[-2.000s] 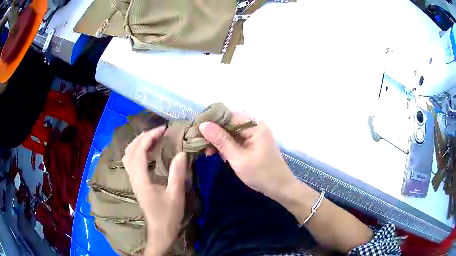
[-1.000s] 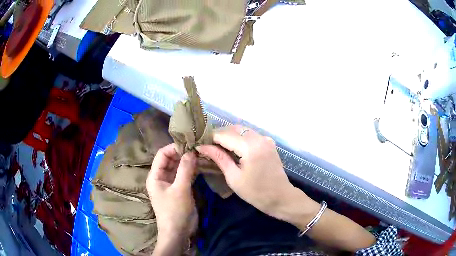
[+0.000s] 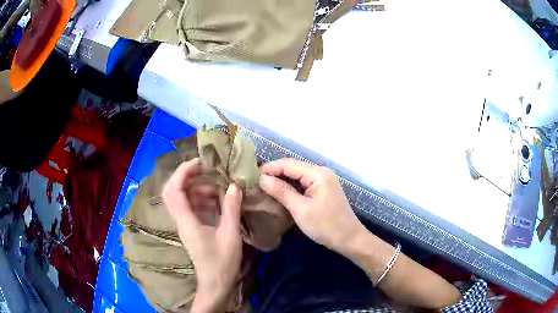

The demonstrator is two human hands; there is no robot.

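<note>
A khaki-brown pocket piece (image 3: 245, 160) is bunched between my hands at the table's front edge, with a narrow zipper tape end (image 3: 224, 117) sticking up from its top. My right hand (image 3: 312, 198) pinches the piece's right side between thumb and fingers. My left hand (image 3: 205, 226) is at the piece's left side, thumb and fingers apart and partly blurred; whether it grips the cloth I cannot tell. A heap of khaki pieces (image 3: 153, 238) lies on blue plastic under and left of my left hand, with seam lines showing.
A stack of khaki pieces (image 3: 251, 30) lies on the white table (image 3: 379, 104) at the upper left, zipper tails at its right. A white sewing machine (image 3: 544, 92), a slim grey-lilac object (image 3: 522, 202) and loose brown strips (image 3: 544, 208) are at right. A ruler (image 3: 391, 214) runs along the front edge.
The piece has been turned and opened out; its zipper end has dropped lower and tilted left. My left fingers have spread from their pinch. The whole view has shifted slightly.
</note>
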